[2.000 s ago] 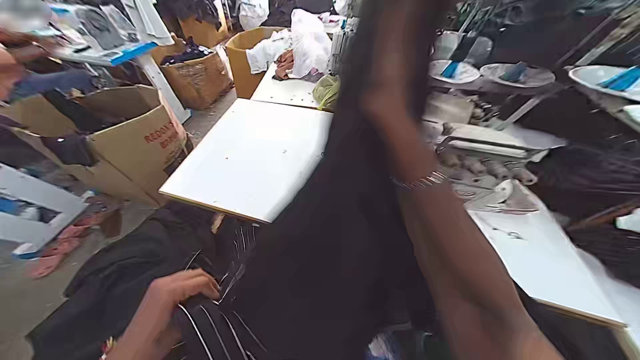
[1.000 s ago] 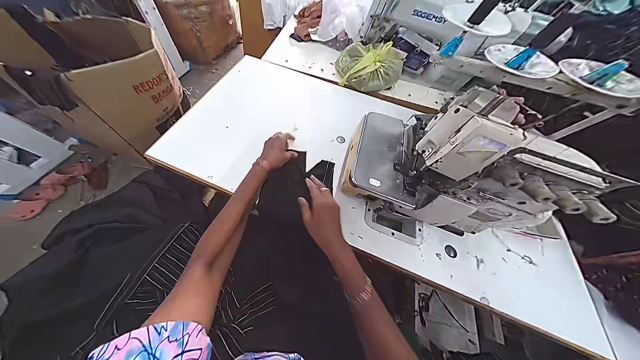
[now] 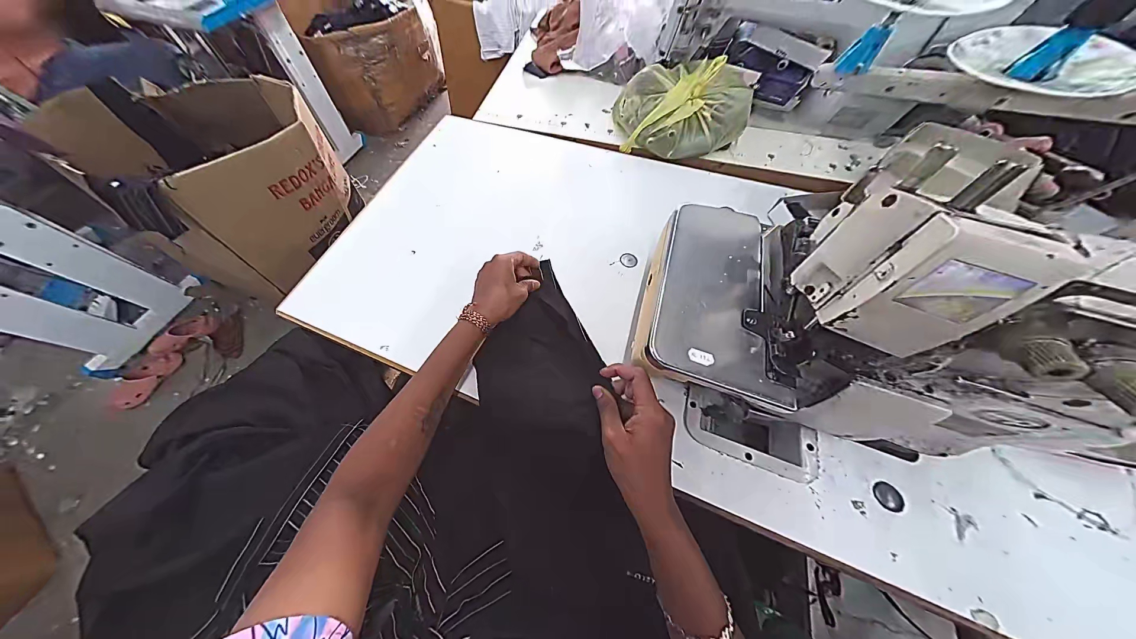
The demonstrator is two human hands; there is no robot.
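Observation:
Black fabric point(image 3: 550, 426) runs from my lap up onto the white sewing table point(image 3: 435, 204), narrowing to a corner at its far end. My left hand point(image 3: 508, 286) pinches that corner between thumb and fingers. Lower down, my right hand point(image 3: 635, 417) holds the fabric's right edge between thumb and fingertips. A pale seam or thread line shows along the edge between both hands. To the right of my hands stands an overlock sewing machine point(image 3: 941, 275) with a flat grey cloth plate point(image 3: 710, 293). More black cloth with loose white threads point(image 3: 240, 453) hangs at the lower left.
A knotted yellow-green plastic bag point(image 3: 683, 111) lies on the table behind. Cardboard boxes point(image 3: 240, 209) with dark cloth stand at the left, near pink clogs point(image 3: 155, 364) on the floor. Thread cones stand on white dishes point(image 3: 1052, 62) at the upper right. Part of another person shows at the upper left.
Two seconds ago the fabric was lifted in front of the machine; now it lies over the table edge. Since one second ago, my right hand has gone from resting on the cloth to gripping its edge.

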